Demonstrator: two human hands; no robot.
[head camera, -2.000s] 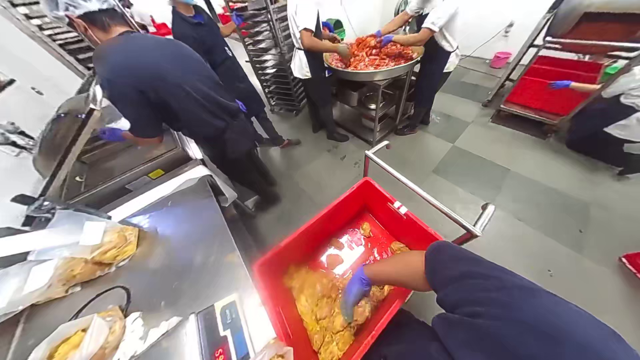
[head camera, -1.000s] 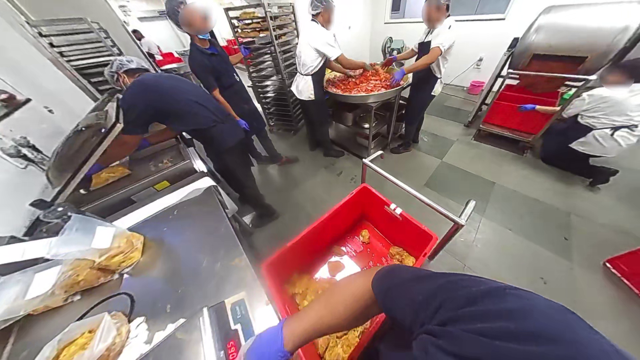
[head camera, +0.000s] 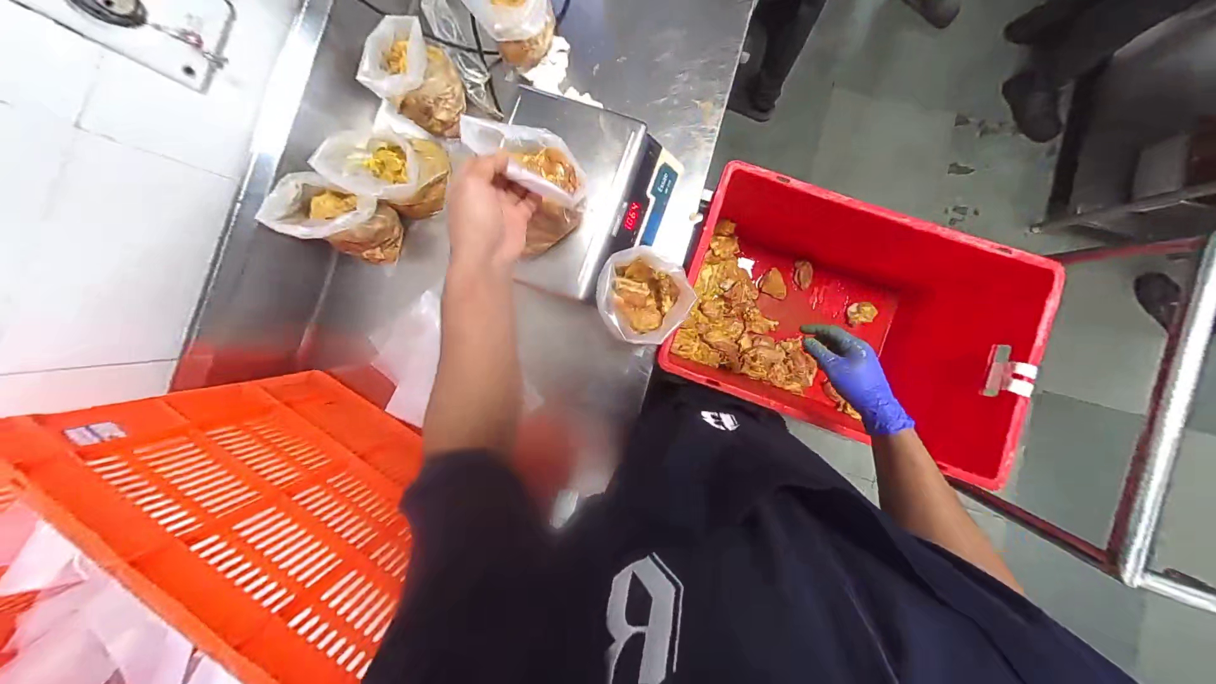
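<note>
My left hand (head camera: 491, 211), bare, pinches the rim of an open plastic bag (head camera: 549, 190) of yellow marinated meat, which rests on a steel digital scale (head camera: 594, 223) with a lit red display. My right hand (head camera: 852, 370), in a blue glove with stained fingertips, hovers over the red plastic crate (head camera: 959, 332), its fingers slightly apart and no piece visible in them. Marinated meat pieces (head camera: 727, 328) lie heaped along the crate's near left side, with a few scattered on its floor. Another open bag of meat (head camera: 644, 296) stands between scale and crate.
Several filled bags (head camera: 366, 180) stand on the steel table (head camera: 679, 57) against the wall side. An orange slotted crate (head camera: 285, 503) is at lower left, holding white plastic. A metal rail (head camera: 1164, 427) runs at the right. People's legs and shoes (head camera: 1034, 104) show at the top.
The view has swung sharply down to the table and crate. My gloved right hand, seen among the meat two seconds ago and then near the scale, is now over the crate. My left hand has come into view.
</note>
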